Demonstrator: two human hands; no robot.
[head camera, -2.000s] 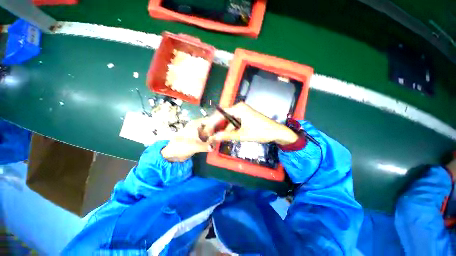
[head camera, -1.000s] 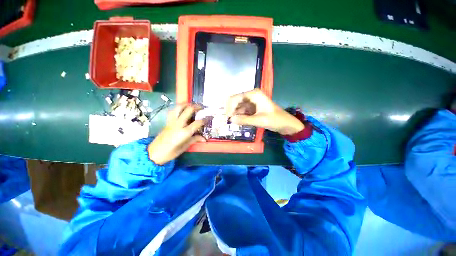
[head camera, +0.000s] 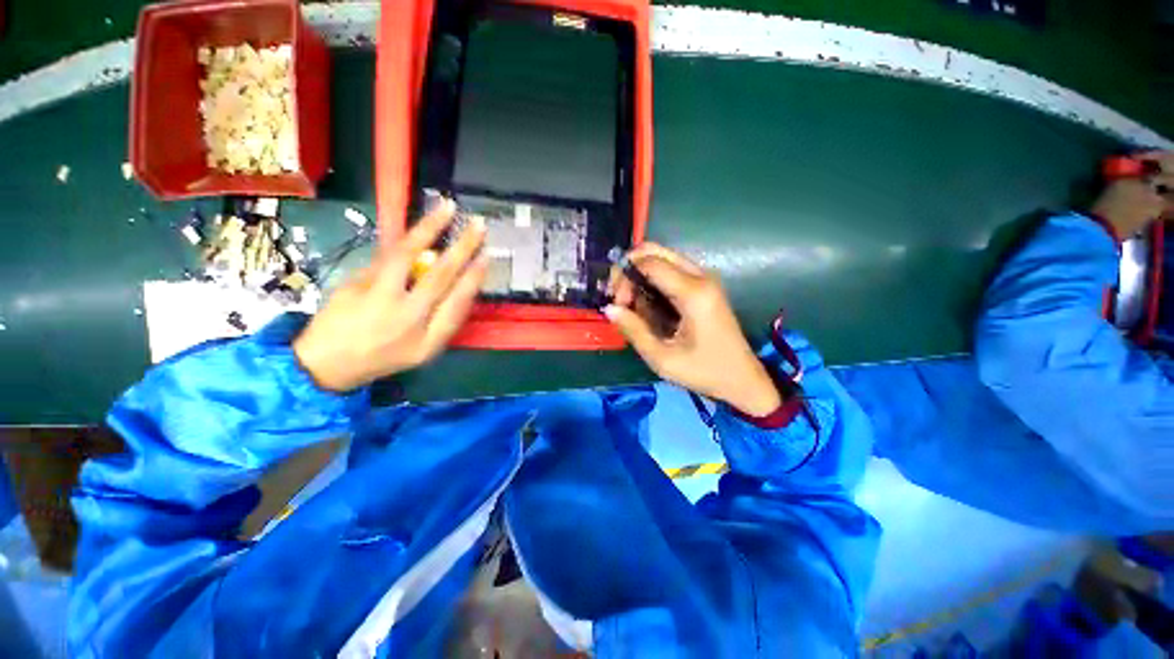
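Observation:
An open black tablet unit (head camera: 538, 110) lies in a red-orange holding fixture (head camera: 541, 330) in front of me. Its large plate looks dark grey. The circuit board (head camera: 531, 251) is at the near end. My left hand (head camera: 393, 306) lies over the board's left side, fingers spread, fingertips on the board's edge; nothing shows held in it. My right hand (head camera: 685, 322) is at the lower right corner of the tablet, closed around dark, thin tweezers (head camera: 648, 294). Their tip is at the board's right edge; whether it grips a part cannot be told.
A red parts bin (head camera: 165, 110) of cream pads (head camera: 247, 110) stands at the upper left. Below it are a pile of small modules (head camera: 247, 251) and a white sheet (head camera: 193, 318). Another person's sleeve (head camera: 1069, 341) is at the right. A white edge strip (head camera: 824, 54) borders the belt.
The view has shifted, so the bench things sit higher and further left. My left hand has opened flatter over the board. My right hand has moved from the board's middle to its right edge.

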